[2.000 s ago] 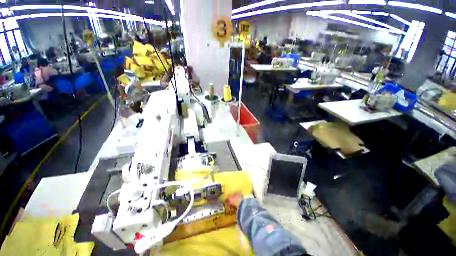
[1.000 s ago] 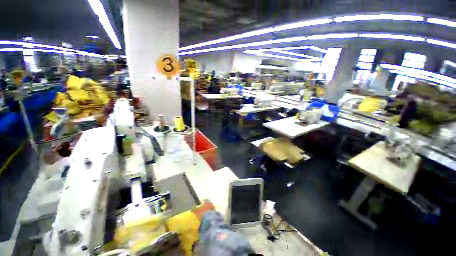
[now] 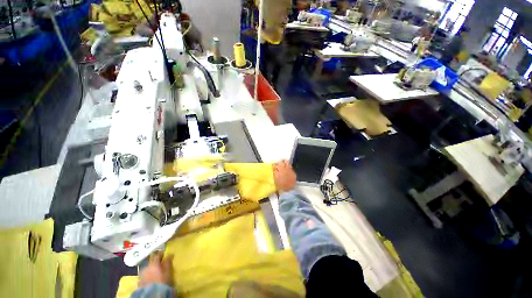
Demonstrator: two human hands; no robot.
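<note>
A large yellow garment panel lies in front of the sewing machine head. My left hand rests at the panel's left edge, beside the white lamp paddle; its finger positions are blurred. My right hand is closed on the right end of a smaller yellow piece, which runs left to the clamp unit. The orange-brown guide bar lies between the clamp and the large panel. What is under the panel is hidden.
The control screen stands just right of my right hand. A cut-panel stack with thread snips lies at left. Thread cones and a red bin are behind. Yellow cloth hangs at the right table edge.
The view has swung and tilted down. My left hand has come into view at the large panel. My right hand has moved out to the right end of the smaller yellow piece.
</note>
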